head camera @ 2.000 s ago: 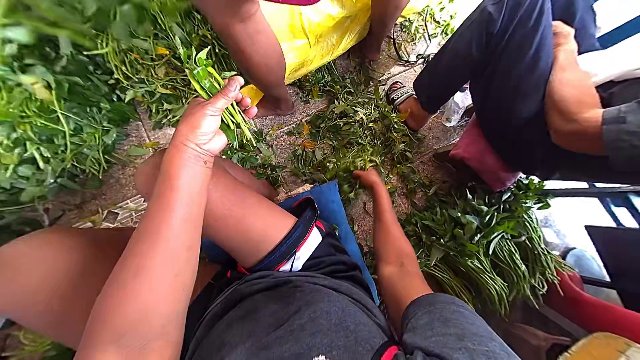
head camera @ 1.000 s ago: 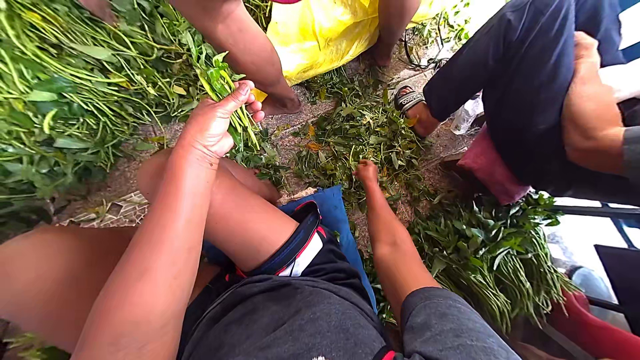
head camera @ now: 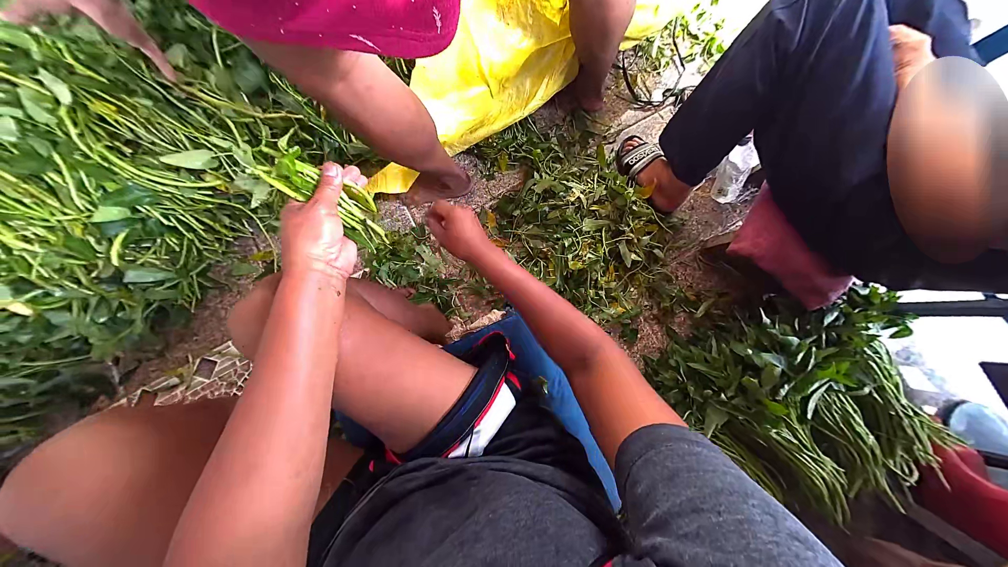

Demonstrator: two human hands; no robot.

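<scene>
My left hand holds a small bunch of green leafy stems, their cut ends pointing down to the right past the fingers. My right hand is to the right of it, apart from the bunch, with its fingers curled; whether something is between them cannot be seen. Below and right of that hand, loose leaves lie scattered over the floor. A big heap of long leafy stems spreads at the left. Sorted bundles of stems lie at the right beside my right arm.
A person in a pink garment is in front, by a yellow plastic sheet. Another person in dark trousers and a sandal sits at the right. A reddish cloth hangs beside that person. Blue fabric lies under me.
My right hand has moved from over the loose leaves up and left, nearer my left hand. My left hand still holds the bunch. Another person's hand now shows over the left heap.
</scene>
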